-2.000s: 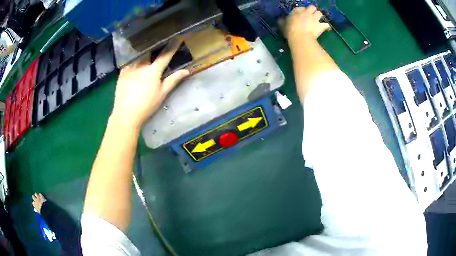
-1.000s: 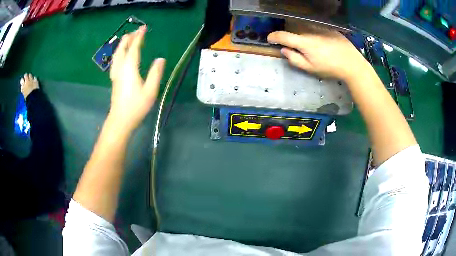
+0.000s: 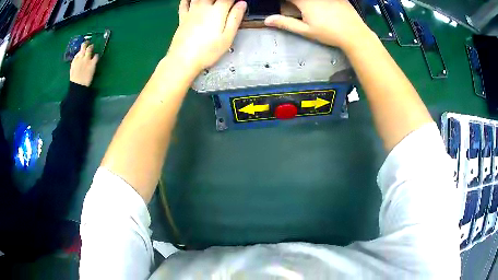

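A dark blue phone part [image 3: 263, 7] lies in the press nest at the top edge of the view, behind the silver base plate [image 3: 267, 57]. My left hand [image 3: 210, 27] is at the left end of the part, its thumb beside it. My right hand [image 3: 322, 22] is at the right end, thumb pointing inward. Both hands are partly cut off by the top edge, and the fingertips beyond the thumbs are hidden, so their grip is unclear. Below the plate are the control panel [image 3: 256, 108] and its red push button [image 3: 286, 111].
Phone frames [image 3: 431, 52] lie at the upper right. A white blister tray [image 3: 461, 186] is at the right. Another worker's hand [image 3: 83, 65] is on a phone frame [image 3: 104, 39] at the upper left. Red tray [image 3: 33, 19] at the far upper left; a hose [image 3: 166, 210] runs at lower left.
My left hand has moved right from the left mat to the nest. The camera view has shifted. The other worker's hand has reached up to the frame on the left.
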